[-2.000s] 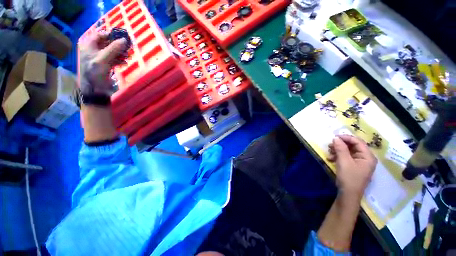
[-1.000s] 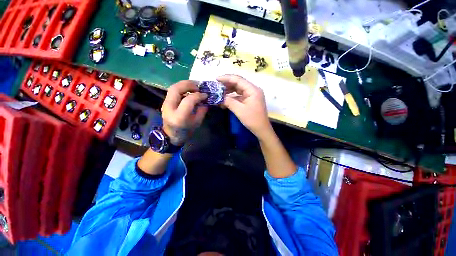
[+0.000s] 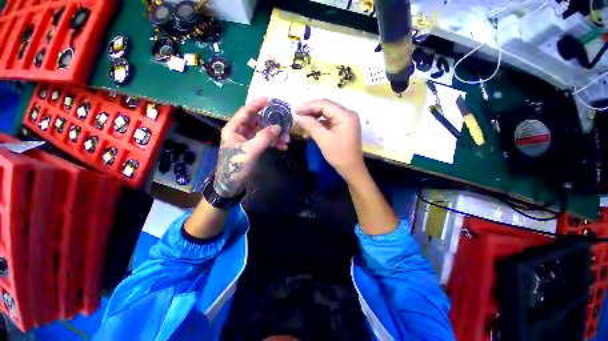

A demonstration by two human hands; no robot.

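A round dark watch case (image 3: 275,115) with a ringed face is held above the bench's front edge. My left hand (image 3: 245,138) grips it between thumb and fingers, with the ringed face turned up. My right hand (image 3: 331,133) is just right of the case, its thumb and index finger pinched together. Something small and pale may be at those fingertips, but it is too small and blurred to tell. Behind the hands, small dark-gold assemblies (image 3: 344,75) lie on the cream sheet (image 3: 267,41).
A red tray of round parts (image 3: 98,126) and stacked red trays (image 3: 50,230) stand left. A thick grey-black cylinder (image 3: 395,40) hangs above the sheet. A yellow-handled tool (image 3: 473,127), tweezers (image 3: 445,122) and a black fan (image 3: 533,136) lie right. A black tray (image 3: 547,290) is lower right.
My left hand has gone from a red tray stack at the left to above the bench with the case. Since one second ago the case is turned, showing its ringed face. My right hand has moved slightly right.
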